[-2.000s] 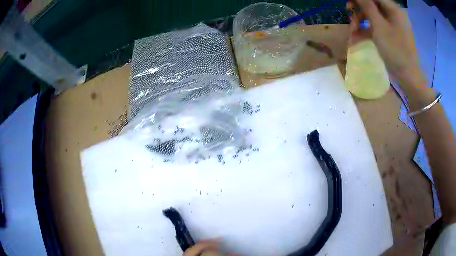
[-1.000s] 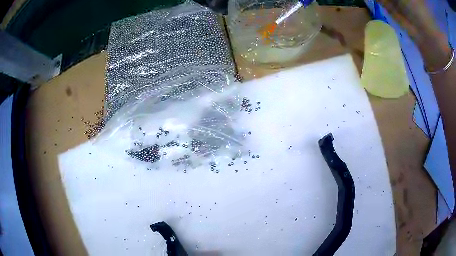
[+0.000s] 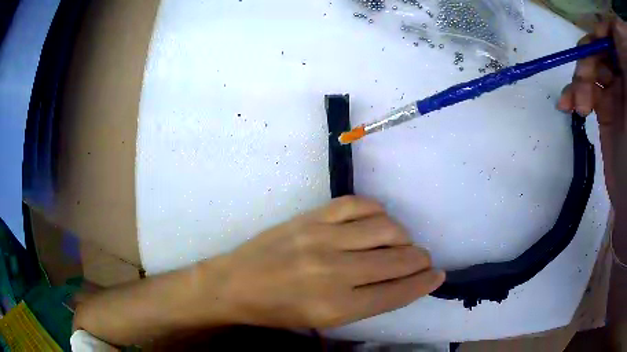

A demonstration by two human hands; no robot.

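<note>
The black U-shaped bracket (image 3: pixel 533 265) lies on the white foam sheet (image 3: pixel 227 137), its curve towards the bottom. My left hand (image 3: pixel 330 265) is closed over its lower left part; the left end sticks up past my fingers. My right hand (image 3: pixel 597 86), at the right edge and partly cut off, holds the blue paintbrush (image 3: pixel 481 89). The orange bristles touch or hover just over the bracket's left end piece; contact is hard to tell. The bracket's right end is partly hidden near my right fingers.
Loose steel balls (image 3: pixel 459 60) and the clear plastic bag (image 3: pixel 505 20) lie at the top. The brown board (image 3: pixel 103 137) shows at left, crossed by a long black curved piece (image 3: pixel 41 117). A yellow crate (image 3: pixel 29 328) is at the bottom left corner.
The view has shifted down and left. The brush has moved from the tub to the bracket's left end. My left hand now shows fully on the bracket.
</note>
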